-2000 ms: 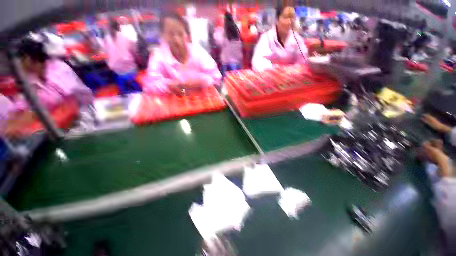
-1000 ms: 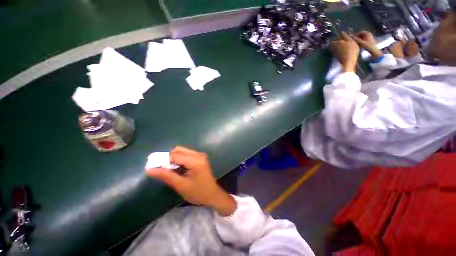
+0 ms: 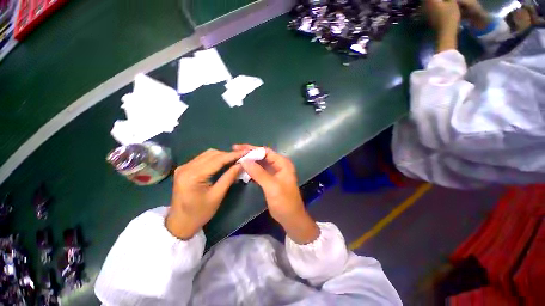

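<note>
My right hand (image 3: 278,182) holds a small folded white wipe (image 3: 253,155) between thumb and fingers, over the front edge of the bench. My left hand (image 3: 200,188) meets it from the left, its fingertips touching the wipe. Whether a clip is between the fingers is hidden. The solvent bottle (image 3: 142,162), with a silver top and a red mark on its label, stands left of my left hand. Spare white wipes (image 3: 152,109) lie beyond the bottle.
A single clip (image 3: 315,97) lies on the green bench. A clip pile (image 3: 352,24) is at the back right, beside a neighbouring worker's sleeve (image 3: 445,89). More clips (image 3: 15,263) lie at the lower left, some separate. Red trays (image 3: 508,251) are at the lower right.
My left hand has come into view and met my right hand, which has moved right and slightly up with the wipe. The camera view has shifted, showing more clips at the lower left.
</note>
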